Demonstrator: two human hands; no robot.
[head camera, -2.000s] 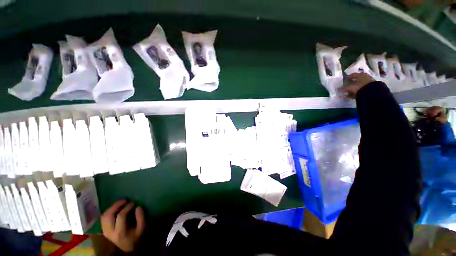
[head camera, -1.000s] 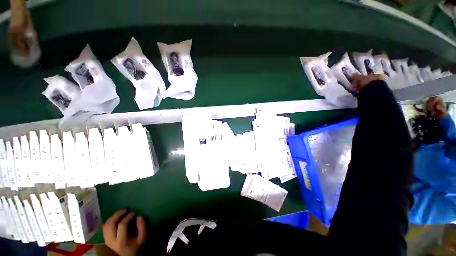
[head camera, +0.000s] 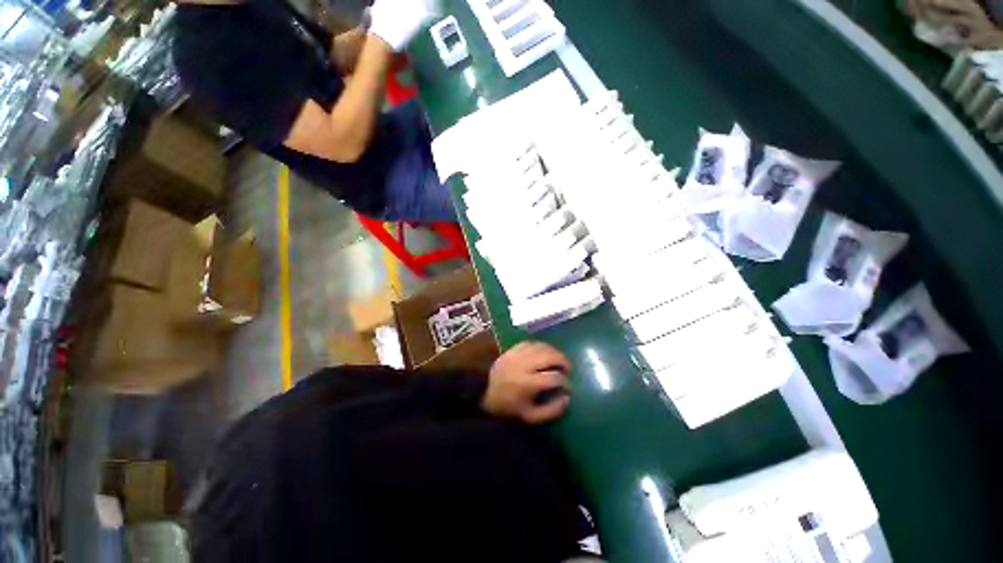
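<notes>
My left hand rests at the bench edge with fingers loosely bent and slightly apart. Nothing shows in it. My right hand is out of the picture. White retail boxes stand in two tight rows: the longer row lies along the rail, the shorter row near the bench edge, just beyond my left hand. Several frosted white bags with a dark part inside, such as this bagged part, lie on the green belt. White card inserts lie at the bottom right, cut off by the picture's edge.
A person with white gloves sits at the bench, near a white slotted tray. A pale metal rail separates bench and belt. An open brown carton stands below the bench edge. More cartons stand on the floor at left.
The view has swung left, bringing in the neighbouring person and floor. My right hand, which was at the bags, and the blue bin have left the picture. My left hand still rests at the bench edge.
</notes>
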